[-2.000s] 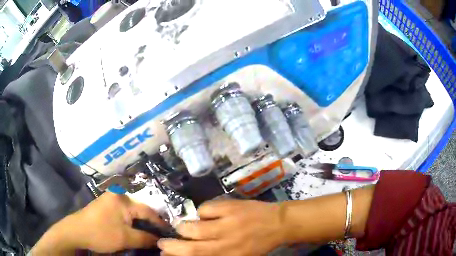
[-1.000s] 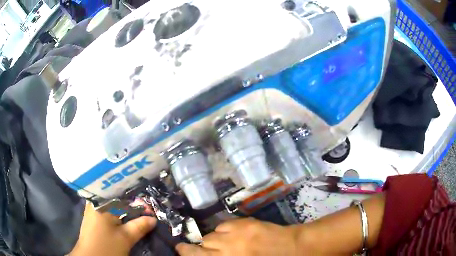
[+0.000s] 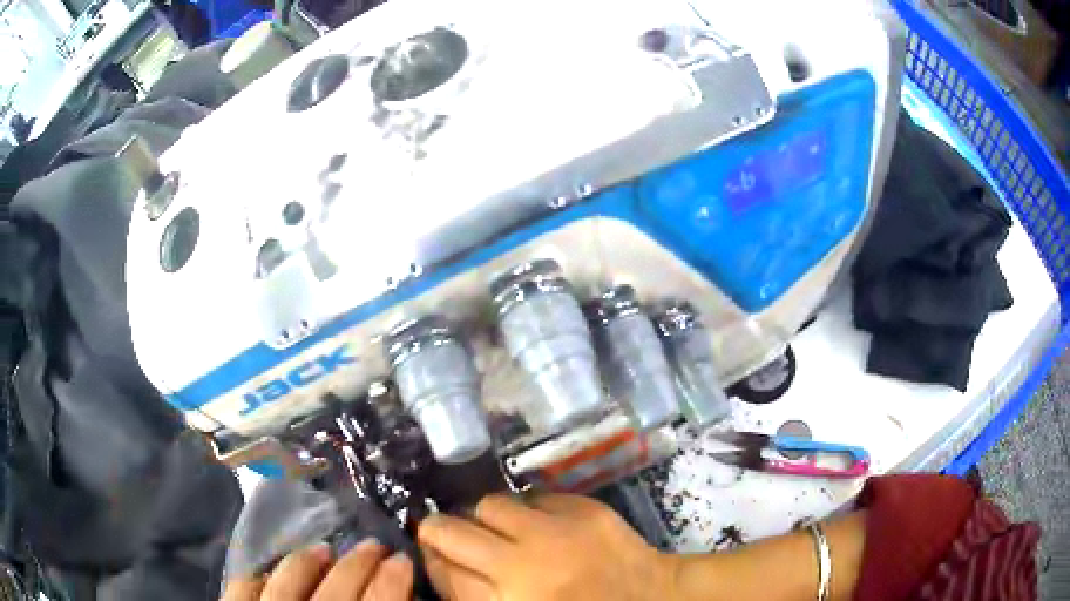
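The white overlock machine with a blue stripe fills the middle. Dark grey cloth lies under its needle area at the lower left. My left hand is cut off by the bottom edge, its fingers pressing on the dark cloth at the needle area. My right hand is just to the right, fingertips on the cloth's dark edge by the presser foot; its lower part is cut off. The large grey garment heap hangs left of the machine.
Thread snips lie right of the machine, beside a small round disc. Black cut pieces are stacked at the right. A blue slatted basket stands beyond them. Dark lint is scattered near my right wrist.
Grey cloth now shows left of the needle area, where my left hand was. My left hand has moved down and right, closer to my right hand. The camera view has shifted slightly.
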